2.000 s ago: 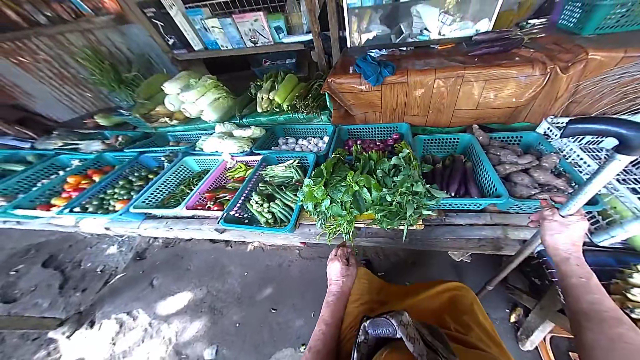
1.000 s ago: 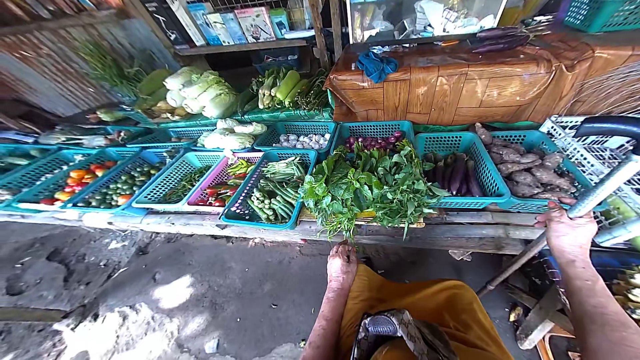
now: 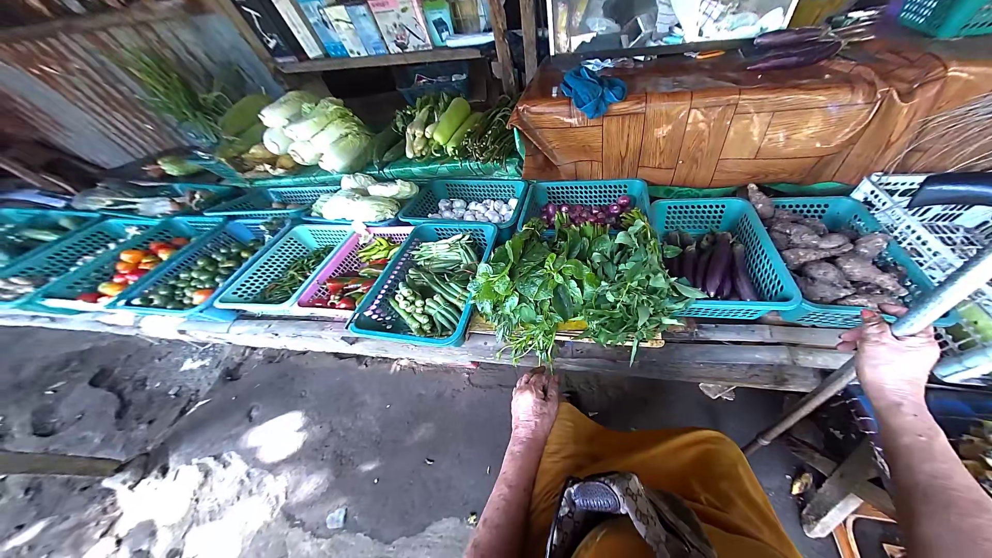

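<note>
My left hand (image 3: 535,401) is at the front edge of the bamboo stall, just under the hanging tips of the leafy greens (image 3: 581,283); its fingers are partly hidden, and whether they grip anything cannot be told. On the right, my right hand (image 3: 895,353) is beside the metal pole of a cane (image 3: 953,288) with a black handle, close to the front of the teal basket of root crops (image 3: 841,256). The palm is hidden, so its hold is unclear. Purple eggplants (image 3: 721,267) fill the basket between the greens and the roots.
Left of the greens stand baskets of okra and beans (image 3: 434,294), peppers (image 3: 349,291), small green vegetables (image 3: 201,279) and tomatoes (image 3: 132,271). Behind are Chinese cabbages (image 3: 318,132) and a wood-patterned covered counter (image 3: 697,132). A wooden stool (image 3: 841,488) is low at the right.
</note>
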